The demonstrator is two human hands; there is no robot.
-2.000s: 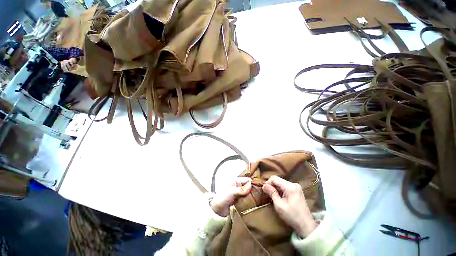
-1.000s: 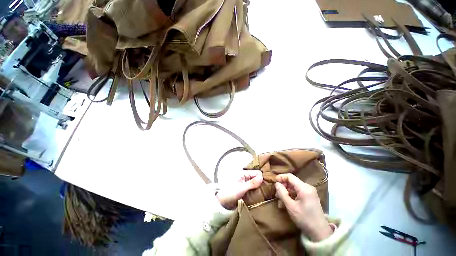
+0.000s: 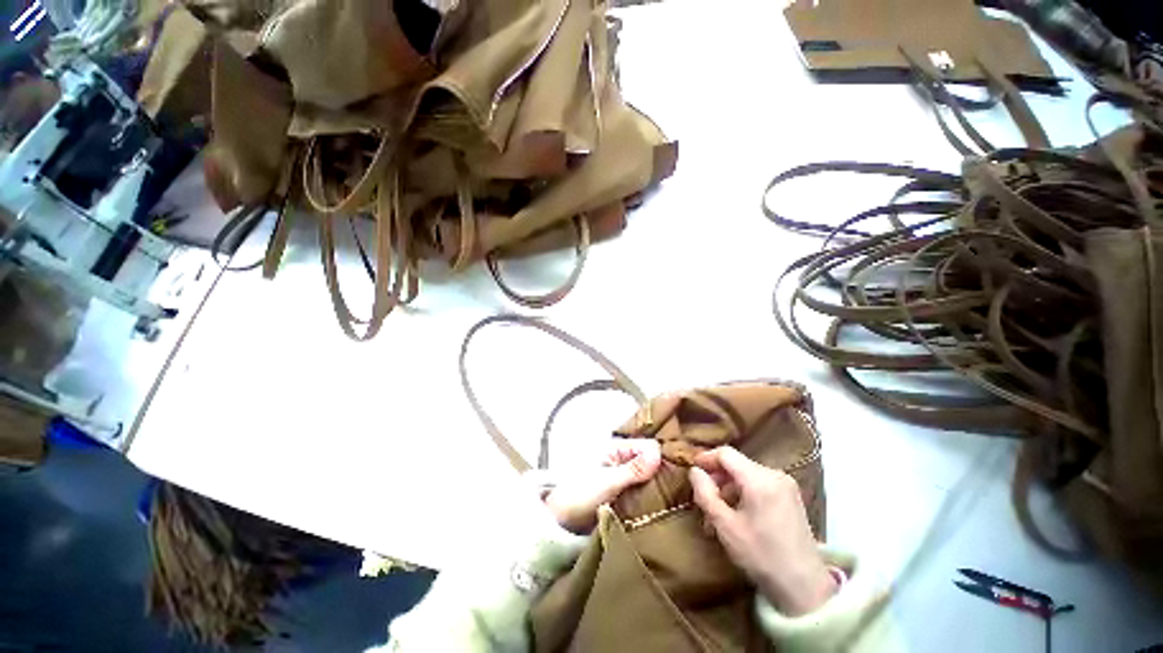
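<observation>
A brown handbag (image 3: 676, 561) lies at the near table edge with its mouth gathered and a strap loop (image 3: 491, 396) spread on the table to its left. My left hand (image 3: 599, 482) pinches the bunched cloth at the bag's mouth. My right hand (image 3: 755, 517) pinches the same cloth from the right, its fingertips close to the left ones. A pale line runs across the bag below the hands. Thread snips (image 3: 1008, 596) with red on the handles lie on the table to the right, apart from both hands.
A heap of brown bags (image 3: 434, 140) stands at the far left. A heap of bags with coiled straps (image 3: 995, 281) is at the right. A flat brown piece (image 3: 918, 38) lies at the far side. A sewing machine (image 3: 77, 242) is at left. A strap bundle (image 3: 204, 561) hangs below the table.
The camera view has shifted slightly. Both hands stay at the bag's mouth, with small finger movements on the bunched cloth. The snips have not visibly moved on the table.
</observation>
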